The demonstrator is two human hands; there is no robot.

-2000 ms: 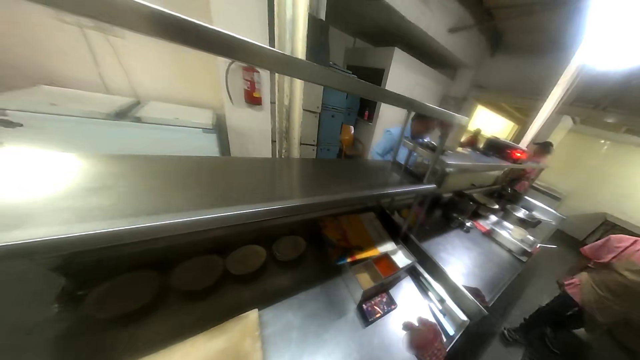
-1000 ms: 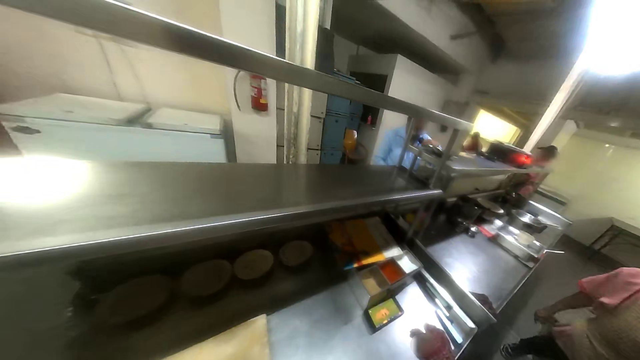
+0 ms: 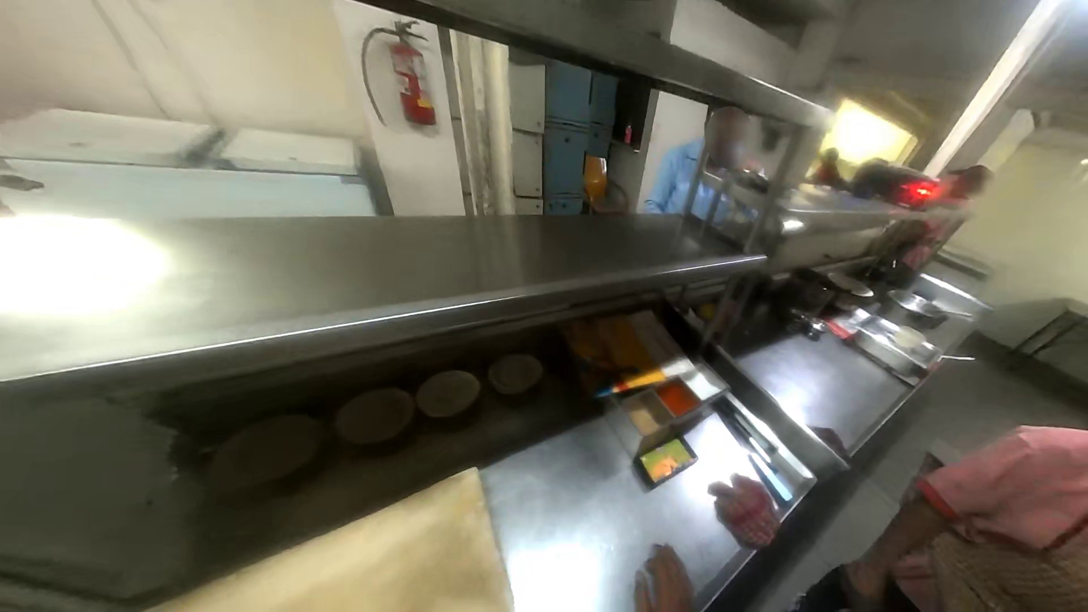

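Observation:
My right hand (image 3: pixel 665 580) shows at the bottom edge, its fingers resting on or just over the steel counter (image 3: pixel 569 484); nothing shows in it. My left hand is out of view. Up and to the right of the hand lies a crumpled red-and-white cloth (image 3: pixel 748 510). A phone (image 3: pixel 667 461) with a lit, colourful screen leans against a tray of small compartments (image 3: pixel 643 412), one holding orange-red stuff. A pale cream cloth or sheet (image 3: pixel 399 552) covers the counter at lower left.
A steel shelf (image 3: pixel 365 263) runs above the counter, with several round bowls (image 3: pixel 448 393) beneath. Long utensils (image 3: pixel 756 442) lie in a narrow tray at the counter's right end. A person in pink (image 3: pixel 1011 493) is at right, another in light blue (image 3: pixel 676 174) behind the shelf.
My right hand has come into view at the bottom. The phone's screen has turned from dark reddish to green and yellow. The crumpled cloth stays by the counter's edge.

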